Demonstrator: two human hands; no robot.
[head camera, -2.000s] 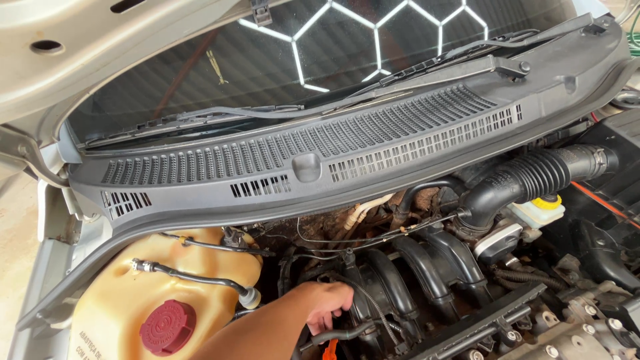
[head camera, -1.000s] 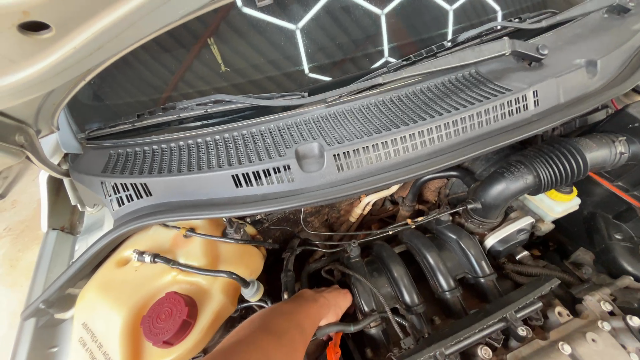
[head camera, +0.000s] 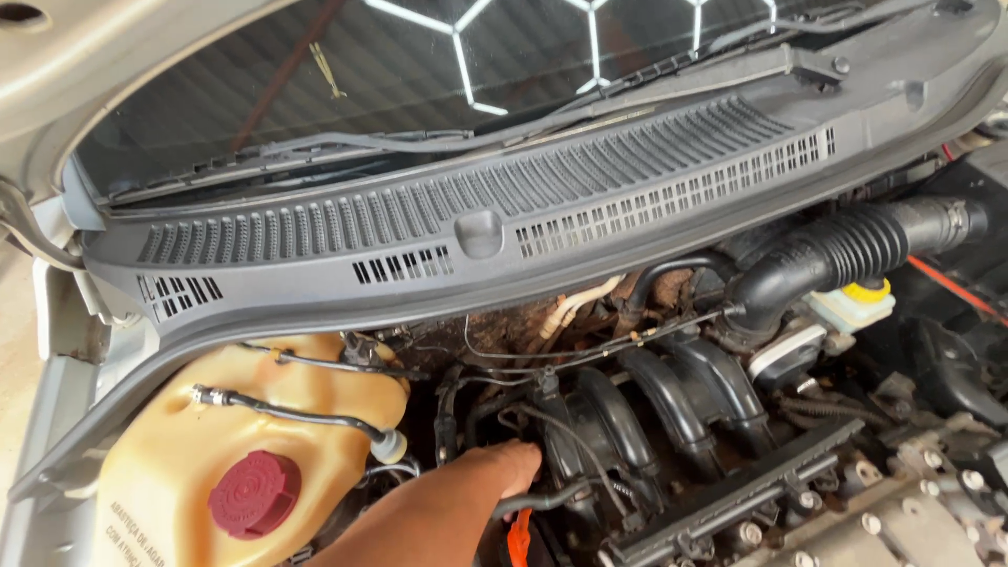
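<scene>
My left hand reaches in from the bottom edge, between the cream plastic reservoir and the black intake manifold. Its fingers point down beside the manifold's left runner and are hidden, so what they touch or hold cannot be told. A thin black hose loops just above the hand, and a thicker grey-black hose runs close below the wrist. Beneath that hose an orange plastic piece shows. My right hand is out of view.
The cream reservoir with its dark red cap stands at left, a small hose lying across it. The slotted cowl panel spans the back. A ribbed air intake hose and a brake fluid reservoir are at right; the fuel rail is in front.
My left hand has gone deeper beside the manifold; its fingers, partly visible two seconds ago, are now hidden.
</scene>
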